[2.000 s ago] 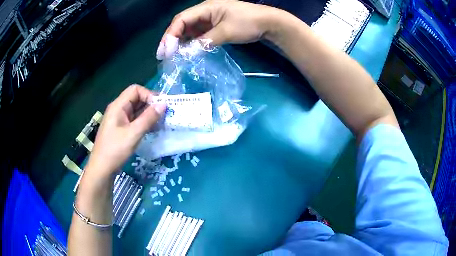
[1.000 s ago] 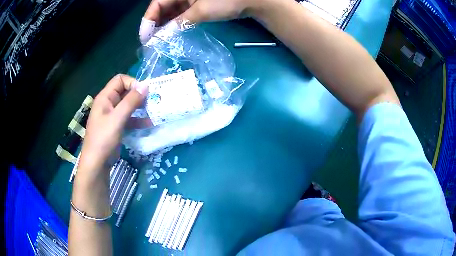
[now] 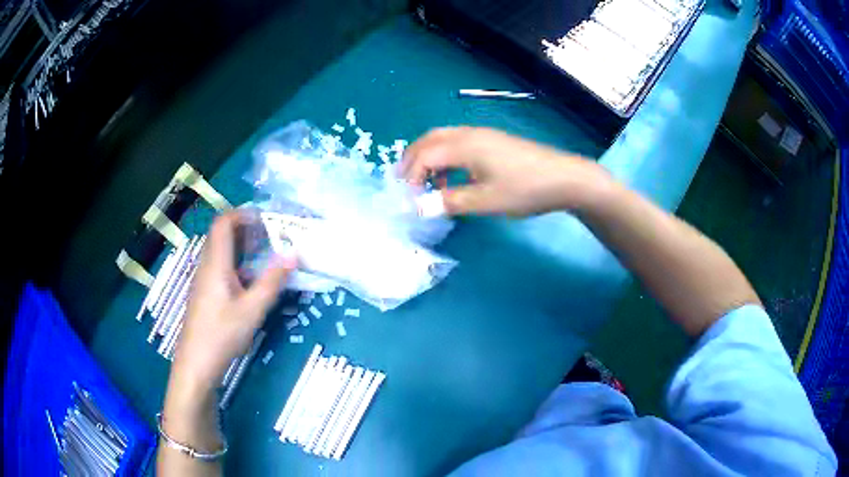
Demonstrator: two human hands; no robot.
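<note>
A clear plastic bag (image 3: 354, 214) with a white label lies on the green-blue bench, blurred by motion. My left hand (image 3: 228, 298) pinches the bag's left edge near the label between thumb and fingers. My right hand (image 3: 484, 172) is at the bag's right side with fingers curled and pale cots on its fingertips; blur hides whether it grips the bag. Loose white sleeves (image 3: 361, 140) lie beyond the bag, and more sleeves (image 3: 316, 312) lie on its near side. A small group of rods (image 3: 330, 402) lies in a row nearer to me.
A larger row of rods (image 3: 172, 293) lies at left, partly behind my left hand, beside tape strips (image 3: 166, 226). A black tray (image 3: 521, 56) holding pale rods is at upper right, with a single rod (image 3: 496, 94) beside it. A blue bin (image 3: 79, 391) is at lower left.
The bag has gone from hanging raised between my hands to lying lower and flatter. My right hand has moved down and right. Sleeves now show beyond the bag.
</note>
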